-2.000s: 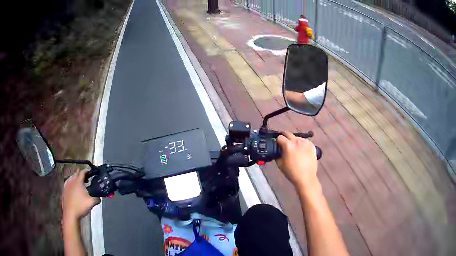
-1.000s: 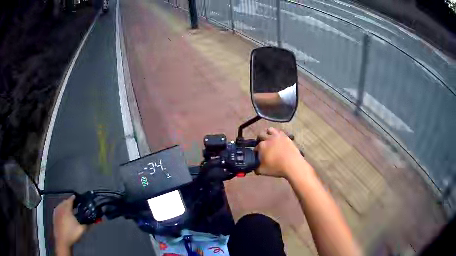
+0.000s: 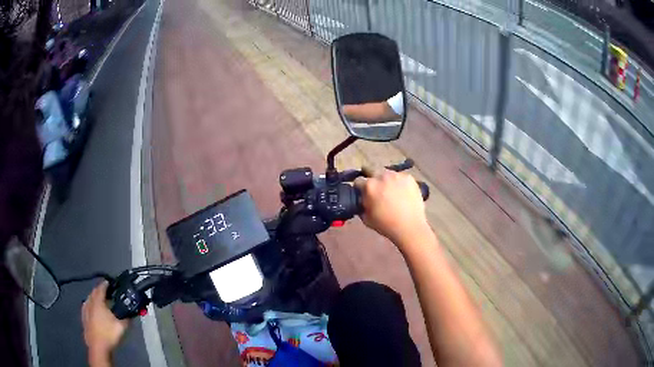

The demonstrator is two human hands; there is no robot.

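Note:
My right hand (image 3: 393, 206) is closed round the black right throttle grip (image 3: 424, 191), with the brake lever (image 3: 399, 166) ahead of it. My left hand (image 3: 102, 322) is round the left handlebar end beside the left switch housing (image 3: 129, 299); the grip itself is hidden. The right switch housing (image 3: 335, 201) has a red button. The black dashboard (image 3: 217, 231) shows 33. A bright white panel (image 3: 237, 279) sits below it. The printed bag (image 3: 314, 334), light blue and white, lies below with a dark blue pouch (image 3: 290, 354) on it.
The right mirror (image 3: 369, 86) reflects an arm and white sleeve; the left mirror (image 3: 32, 274) is at the edge. A rider on a light-coloured scooter (image 3: 57, 125) is ahead left on the grey lane (image 3: 107, 122). Red paving (image 3: 208, 107) lies ahead. A metal railing (image 3: 500, 100) borders the road right.
The scooter has moved off the grey lane towards the red paving. The other scooter is now much nearer at the left. The displayed number went from 34 to 33. Both hands stay on the handlebar.

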